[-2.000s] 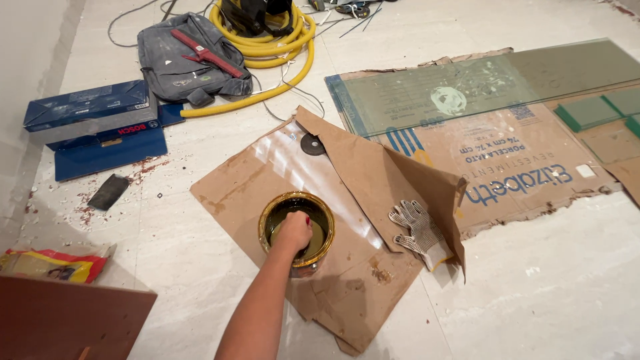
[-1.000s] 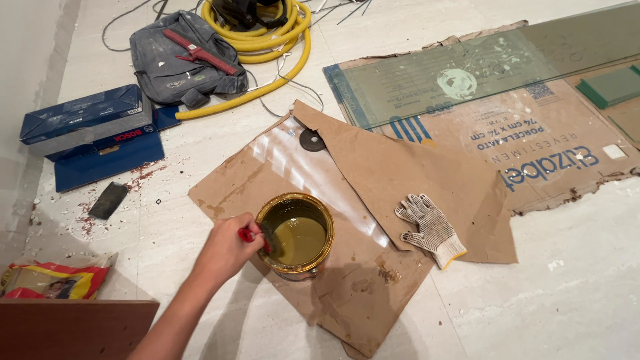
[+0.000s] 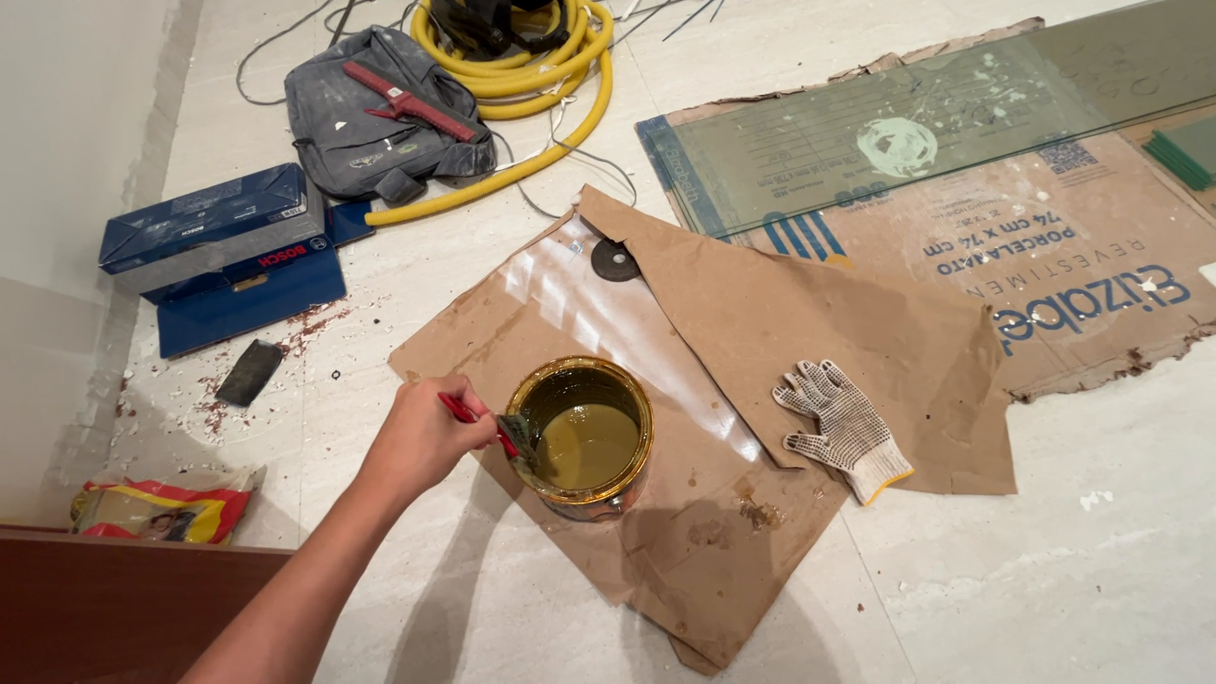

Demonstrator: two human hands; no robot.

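My left hand (image 3: pixel 432 437) comes in from the lower left, closed around the red handle of a paintbrush (image 3: pixel 511 432). The brush points down over the left rim of an open metal can (image 3: pixel 649 456), its bristles against the inner wall. Greenish-yellow liquid (image 3: pixel 589 446) lies in the can. The can stands on a sheet of brown paper (image 3: pixel 560 546), which has wet stains and a folded flap. On the flap, right of the can, lies a dotted white work glove (image 3: pixel 845 427). A dark abrasive disc (image 3: pixel 616 259) is above the can. My right hand is out of view.
At the left are a blue Bosch box (image 3: pixel 214 228), a dark flat piece (image 3: pixel 250 372), debris and a plastic bag (image 3: pixel 171 508). Behind lie a grey backpack (image 3: pixel 332 104) and a coiled yellow hose (image 3: pixel 589 123). Glass panels (image 3: pixel 807 142) rest on cardboard (image 3: pixel 1064 256) at the right.
Two seconds ago my left hand was down over the can's opening; it has moved out to the left of the rim, and the brush now shows. The glove lies flatter in view, beside the can.
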